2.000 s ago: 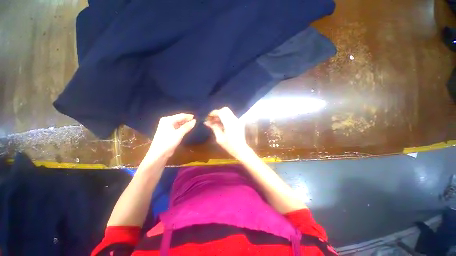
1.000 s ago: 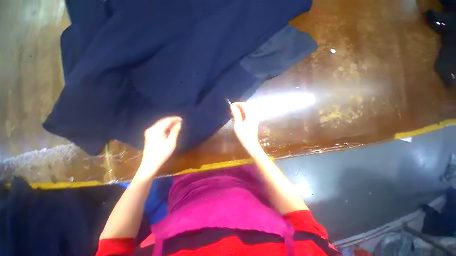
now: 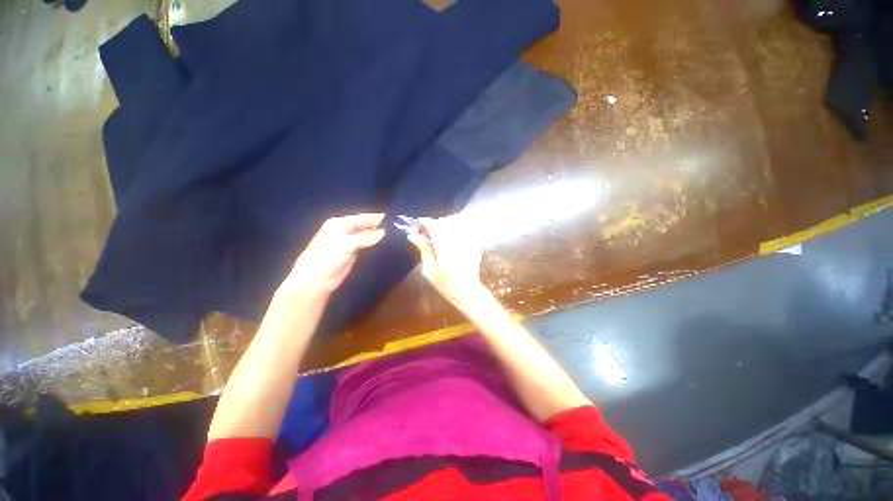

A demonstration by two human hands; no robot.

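A dark navy garment lies spread on the brown table, with a smoother greyish part showing at its right. My left hand pinches the garment near its lower right edge. My right hand holds a small shiny tool, probably thread snips, with its tip pointing left toward my left fingertips. The two hands are a small gap apart over the cloth. Any thread between the fingers is too small to tell.
The table edge has yellow tape. Dark garments lie at the upper right and below the table at the left. A blue thing is beside my magenta apron. Grey floor and mixed cloth are at the right.
The hands moved apart one second ago and are now close together again. The tool shows more clearly between them. The garment sits lower and further left in view as the camera view has shifted.
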